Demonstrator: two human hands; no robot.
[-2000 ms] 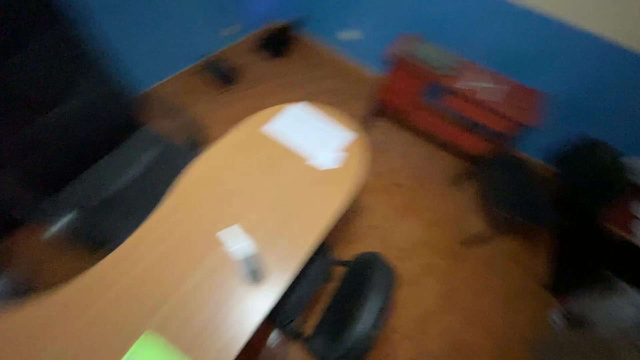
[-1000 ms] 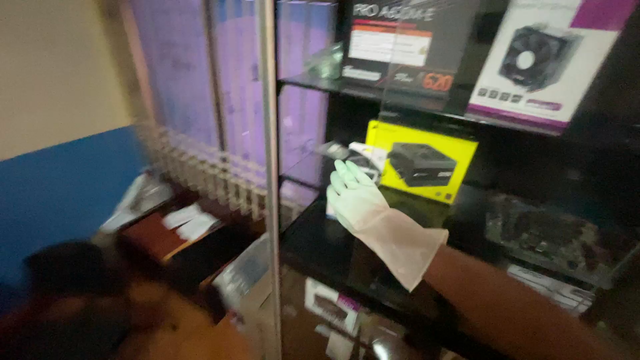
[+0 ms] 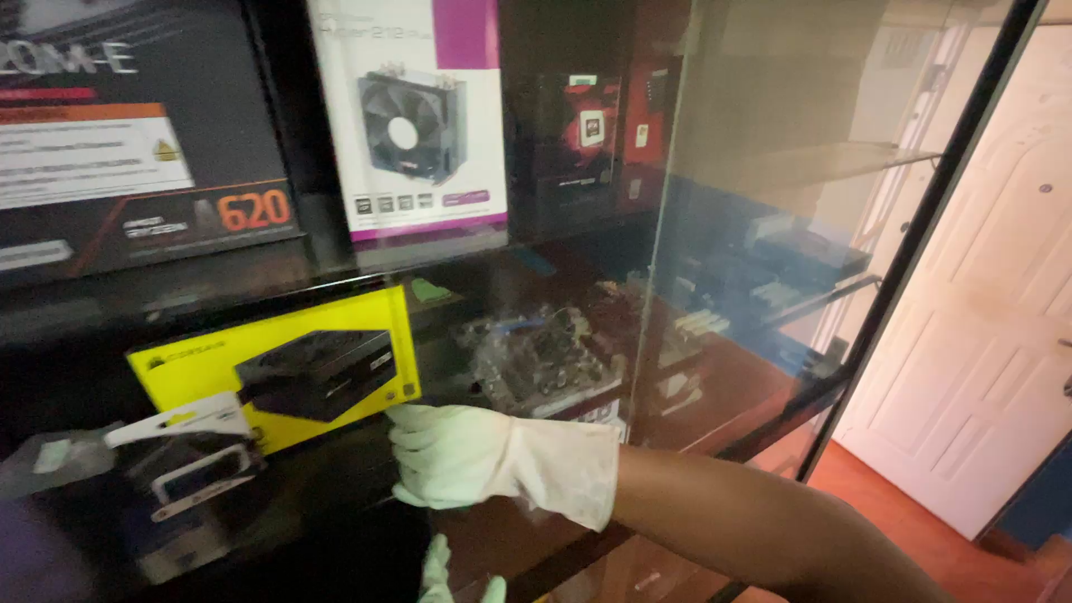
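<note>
My right hand (image 3: 452, 456), in a pale rubber glove, reaches in from the right with its fingers curled. Its fingertips are at the lower right corner of a yellow Corsair power supply box (image 3: 193, 360); whether they grip anything is hidden. My left hand (image 3: 461, 578), gloved too, shows only some fingers at the bottom edge, spread apart. Left of the yellow box's lower part hangs or stands a small blister pack (image 3: 201, 469), beside a clear plastic bag (image 3: 63, 461). A computer motherboard (image 3: 544, 360) lies behind the right hand.
On the shelf above stand a black motherboard box (image 3: 109, 159), a white CPU cooler box (image 3: 419, 126) and a dark red-marked box (image 3: 569, 142). A glass pane (image 3: 720, 218) and a black metal frame post (image 3: 930, 201) are at right, with a white door (image 3: 971, 335) beyond.
The view has swung from a desk to a display cabinet and then closer in. My right hand has moved from the small pack to the yellow box's right corner. Left fingers now show.
</note>
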